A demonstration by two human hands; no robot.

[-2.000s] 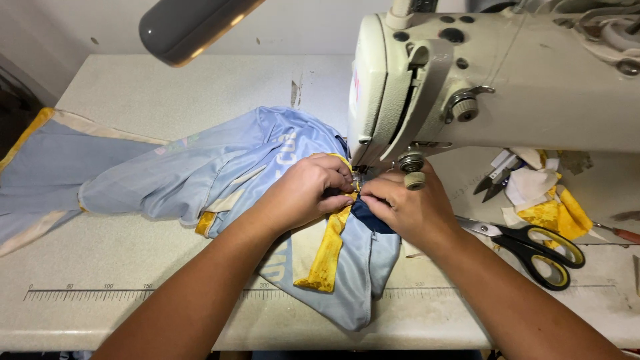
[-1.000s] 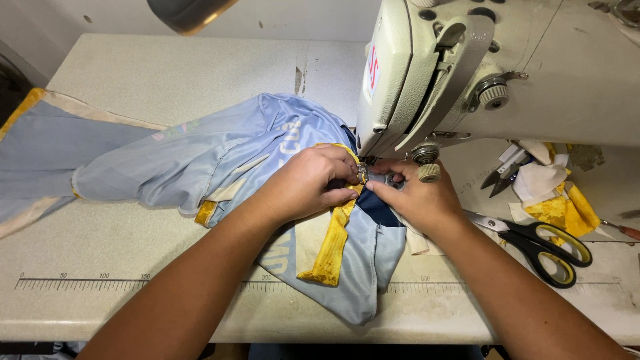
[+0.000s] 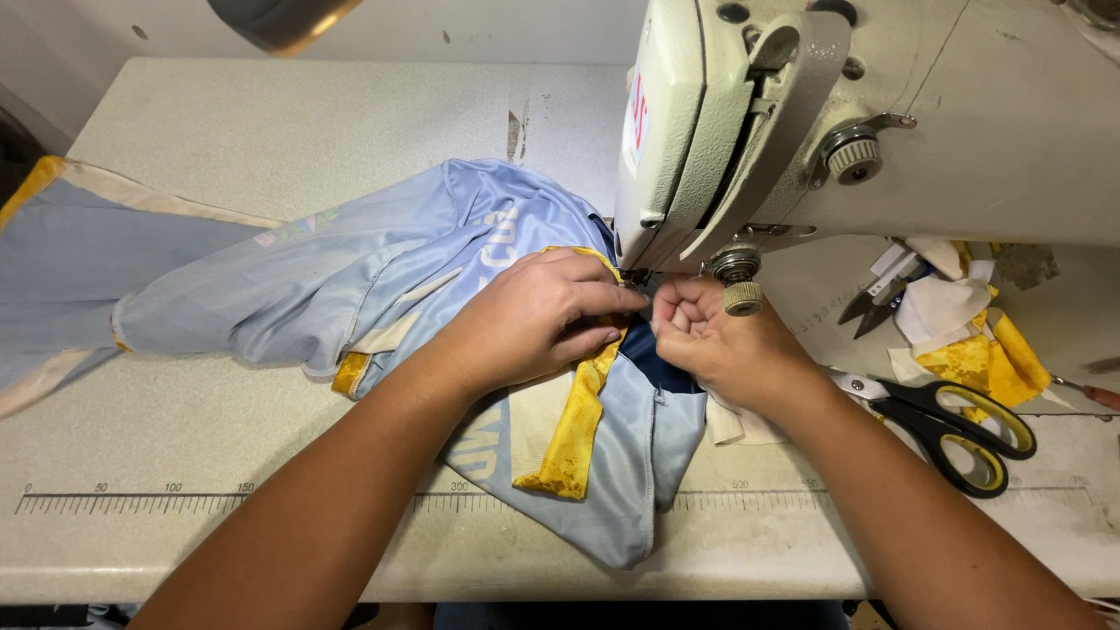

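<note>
A light blue garment (image 3: 402,254) lies bunched across the sewing table, its near part under the head of a sewing machine (image 3: 735,131). My left hand (image 3: 551,315) presses and pinches a yellow fabric strip (image 3: 573,429) on the garment, just left of the needle area. With curled fingers, my right hand (image 3: 717,337) is close to the right of the needle area, above a dark blue fabric piece (image 3: 652,359). What its fingertips hold, if anything, cannot be made out. The needle itself is largely hidden by the fingers and machine head.
Black-handled scissors (image 3: 945,420) lie beside my right forearm. Behind them are thread snips (image 3: 879,289), white and yellow fabric scraps (image 3: 989,350) and a tool with a red handle (image 3: 1101,396). A printed ruler scale (image 3: 140,503) runs along the front; a lamp (image 3: 280,22) hangs upper left.
My right hand has drawn its fingers into a tighter curl by the needle area. My left hand remains on the yellow strip. The view has shifted closer to the machine.
</note>
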